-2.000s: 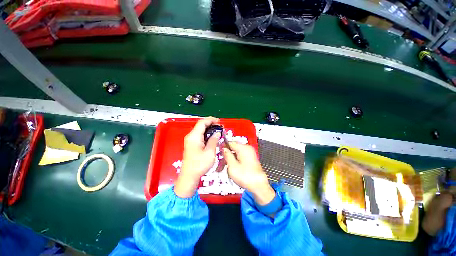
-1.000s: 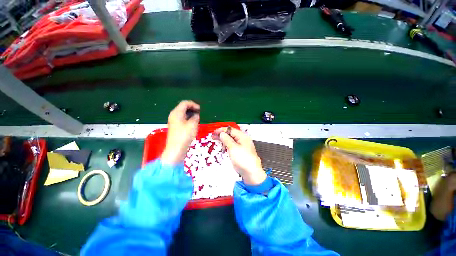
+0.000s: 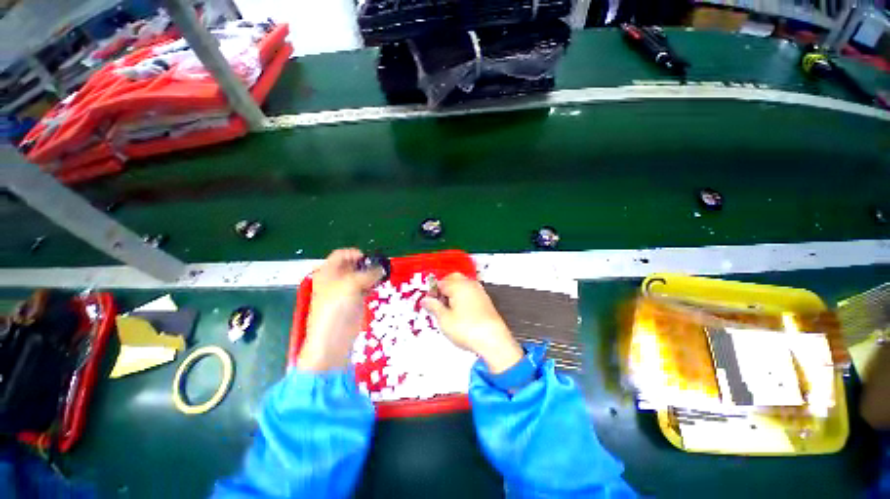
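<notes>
My left hand (image 3: 334,310) holds a small round black electronic unit (image 3: 375,264) in its fingertips, over the back left part of the red tray (image 3: 439,404). Many tiny white pieces (image 3: 420,353) lie loose in the tray. My right hand (image 3: 472,314) is at the tray's right side, its thumb and fingers pinched together. A small greyish tip, apparently of tweezers (image 3: 431,282), shows at the fingertips; the rest is hidden. The hands are apart. Another unit (image 3: 431,228) lies on the green belt just beyond the tray.
Other units lie along the belt (image 3: 322,210), and one (image 3: 242,324) lies on the bench left of the tray. A tape ring (image 3: 178,388) and paper scraps (image 3: 141,360) are at left. A striped sheet (image 3: 535,317) and yellow tray (image 3: 829,424) are at right. A person's arm shows at far right.
My left hand has come back from over the belt edge to the tray, with a black unit in its fingers. A unit now shows on the belt beyond the tray. The view has shifted slightly.
</notes>
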